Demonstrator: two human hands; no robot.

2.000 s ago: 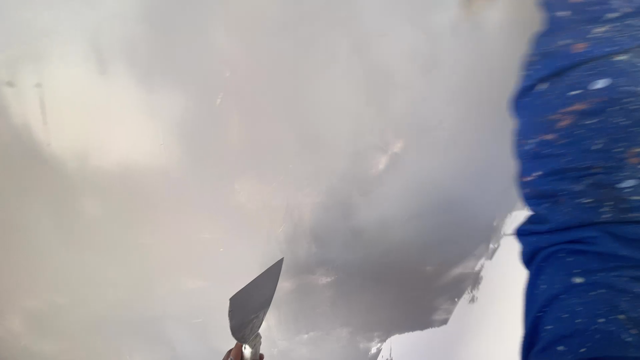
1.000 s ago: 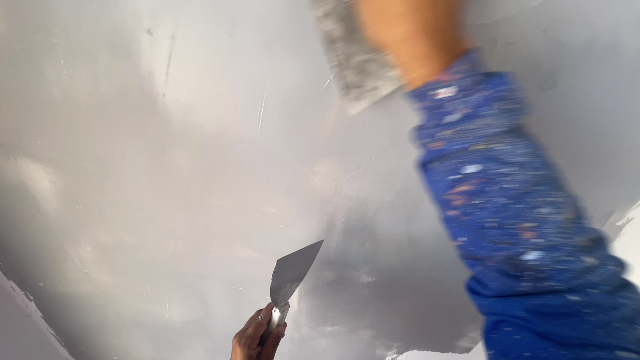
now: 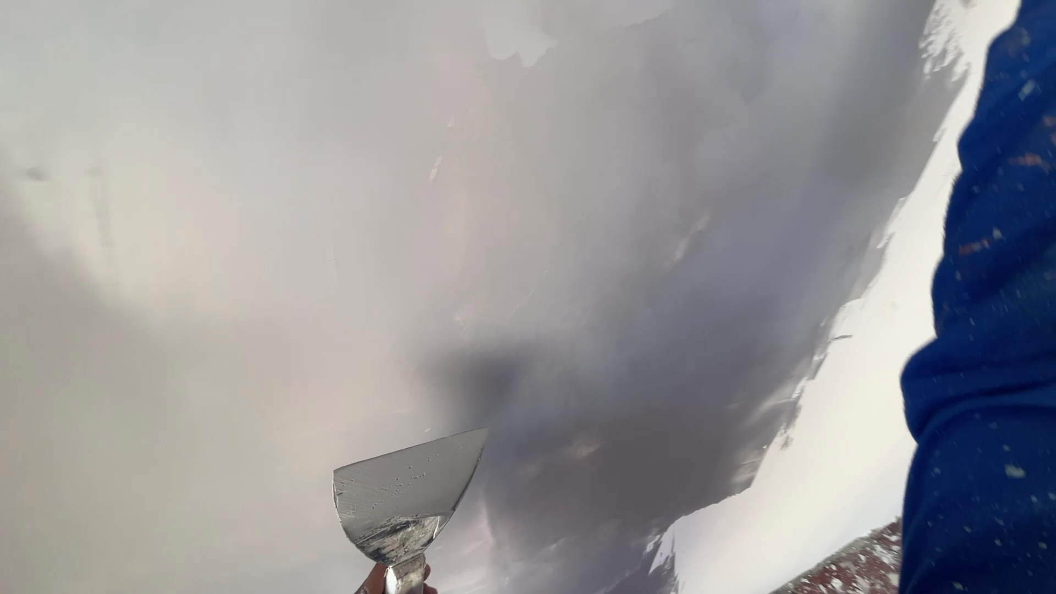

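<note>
At the bottom, left of centre, the fingers of my left hand (image 3: 376, 581) are closed round the handle of a putty knife (image 3: 408, 487). Its wide metal blade points up, with residue near the handle. Behind it spreads a smooth grey coated wall surface (image 3: 577, 247), shiny in places. A blue sleeve (image 3: 990, 330) spotted with paint runs up the right edge; my right hand at its end is out of the frame, so what it holds is hidden.
A white uncoated strip (image 3: 833, 445) with a ragged border lies between the grey coat and the sleeve. A paler patch (image 3: 520, 37) shows at the top. A speckled dark red surface (image 3: 862, 565) is at the lower right.
A second ago my right hand was in view at the top with a flat, wide-bladed tool; now it is out of view and the sleeve is at the right edge. The putty knife's blade has turned.
</note>
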